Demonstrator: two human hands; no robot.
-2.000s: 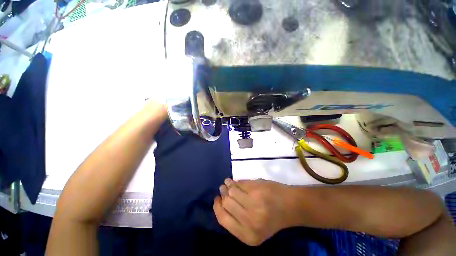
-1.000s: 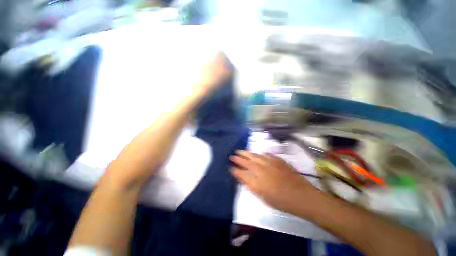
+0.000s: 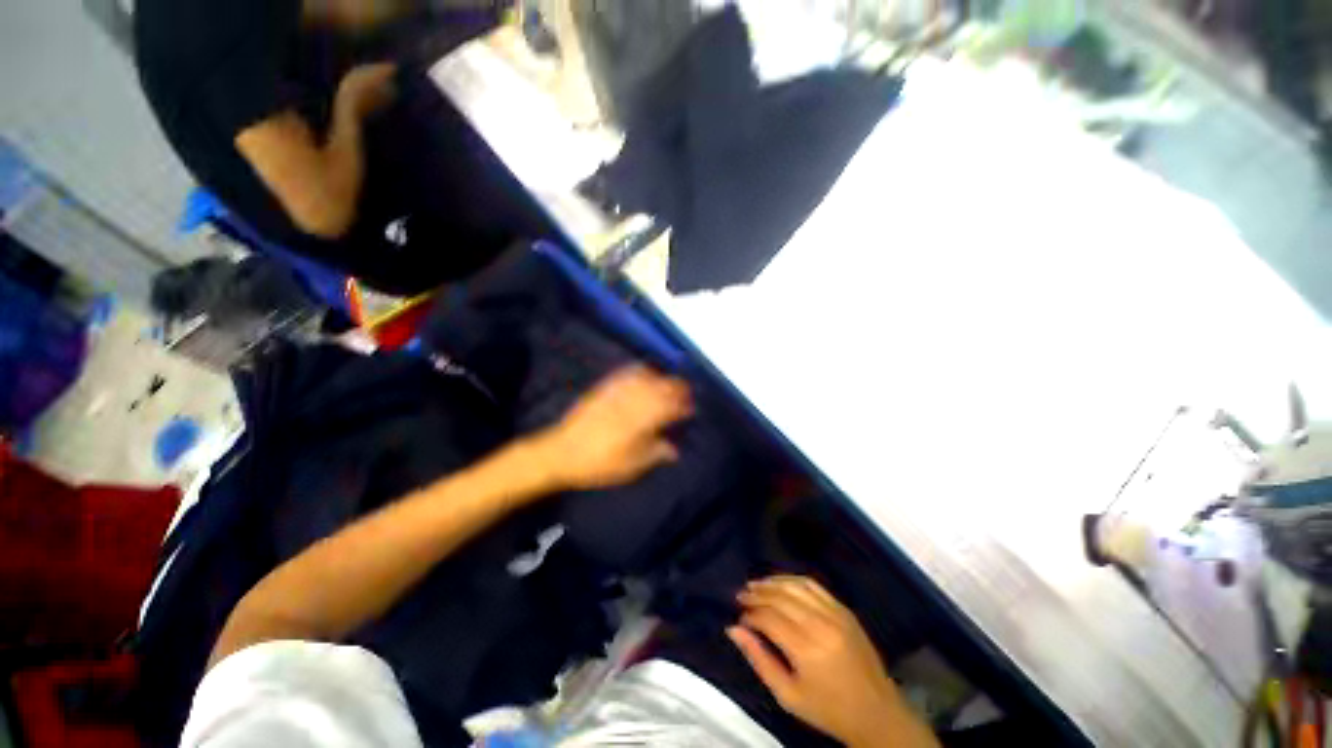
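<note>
My left hand is over a heap of dark navy cloth at the left of the table edge. Its fingers are curled against the cloth, and I cannot tell whether they grip it. My right hand is beside the table's front edge, near the heap, with thumb and fingers apart and nothing seen in it. Flat navy pieces lie on the far left part of the white table.
A person in dark clothes sits at upper left. The machine bed is at right, with partly cut-off scissor handles and an orange tool at lower right. Red cloth or containers stand at far left.
The view has swung left, away from the machine head. My left hand has moved from the tabletop to the dark heap. My right hand has left the navy piece near the needle.
</note>
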